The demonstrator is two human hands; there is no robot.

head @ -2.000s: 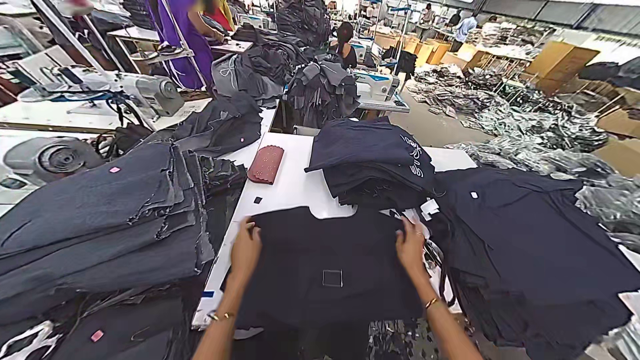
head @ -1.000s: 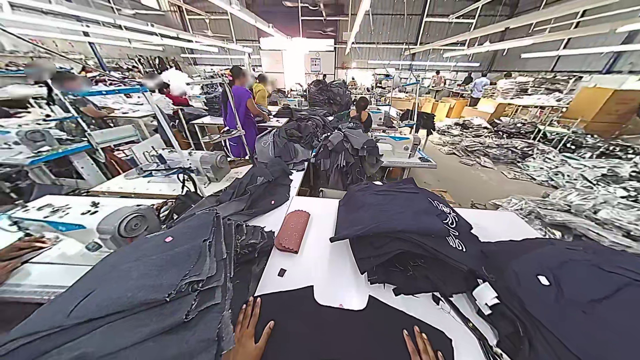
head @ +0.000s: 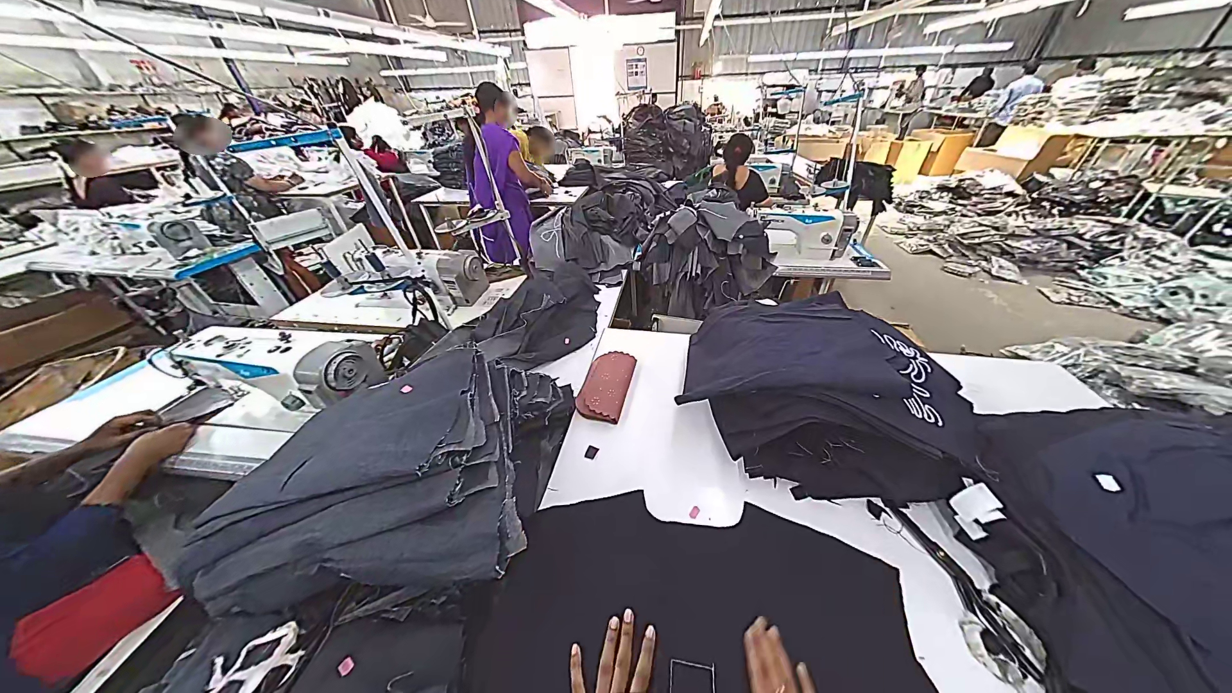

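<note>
A black cut fabric panel [head: 693, 568] with a curved neckline lies flat on the white table [head: 664, 448]. My left hand [head: 613, 659] rests palm down on it near the bottom edge of the view, fingers apart. To its right my right hand [head: 775, 664] also lies on the panel, its fingers mostly together and slightly blurred. Between the hands a small rectangle is outlined on the cloth. Beyond the neckline are a pink scrap [head: 694, 512], a small black square [head: 591, 451] and a reddish scalloped case [head: 606, 387]. Both wrists are out of view.
Grey fabric pieces [head: 385, 481] are stacked at left, dark printed pieces [head: 818, 375] ahead right, and dark cloth [head: 1145, 520] at far right. A co-worker's hands [head: 144, 443] are beside a sewing machine [head: 279, 371]. White tags [head: 975, 505] lie near the dark stack.
Both hands have gone from the panel's upper side edges to its middle, closer together. The view has tilted up. A co-worker's hands at left have come further into view.
</note>
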